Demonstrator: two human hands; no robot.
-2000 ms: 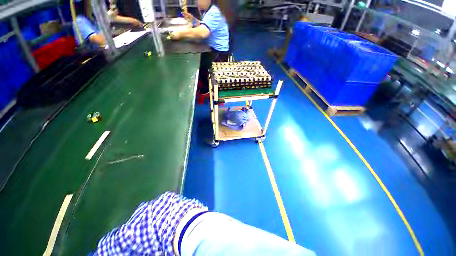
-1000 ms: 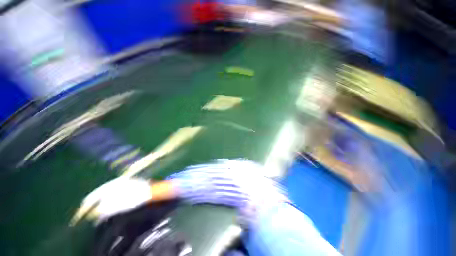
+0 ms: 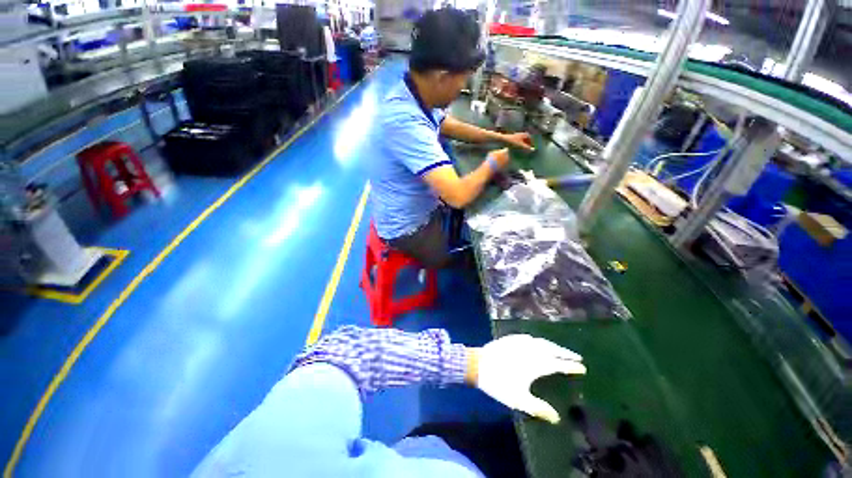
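Observation:
My left hand, in a white glove below a blue checked sleeve, is over the near edge of the green conveyor belt. Its fingers and thumb are apart and nothing shows between them. A loose heap of black pads lies just right of and below it, cut off by the bottom edge. A clear plastic bag with dark pieces inside lies beyond the hand. A small circuit board assembly lies on the belt right of the bag. My right hand is out of the picture.
A seated person works at the belt beyond the bag, on a red stool. A metal post stands at the belt. Part of a pale tape strip shows at the bottom. Another red stool and black crates stand left.
The view has swung left, away from the trolley and blue bins. The gloved hand and sleeve seen blurred earlier are gone. My left hand, the plastic bag and the seated person now show clearly.

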